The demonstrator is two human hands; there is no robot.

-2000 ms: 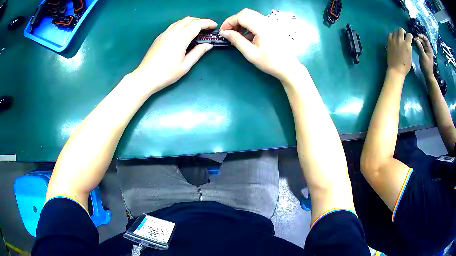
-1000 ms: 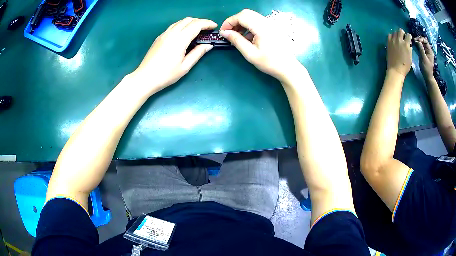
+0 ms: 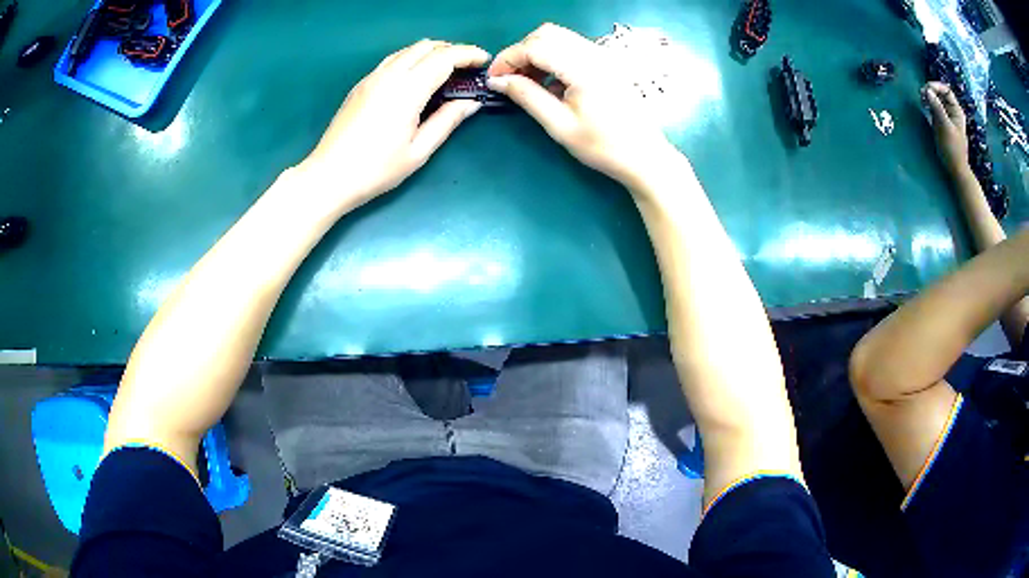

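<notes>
A black oblong connector housing with a reddish inside lies at the far middle of the green mat, between my hands. My left hand grips it at its left end, thumb on the near side and fingers on the far side. My right hand is at its right part, thumb and index fingertips together on its top face. Whether the right fingertips hold a plug is too small to tell. A loose patch of white plugs lies just beyond my right hand, partly lost in glare.
A blue tray with black and orange parts stands far left. A black-and-orange connector and an all-black part lie right of the plugs. At far right are a co-worker's arms, a dark heap and a clear bag.
My right fingertips have moved slightly left along the housing. The co-worker's nearer arm has pulled back to the right, uncovering a small dark part and white pieces on the mat.
</notes>
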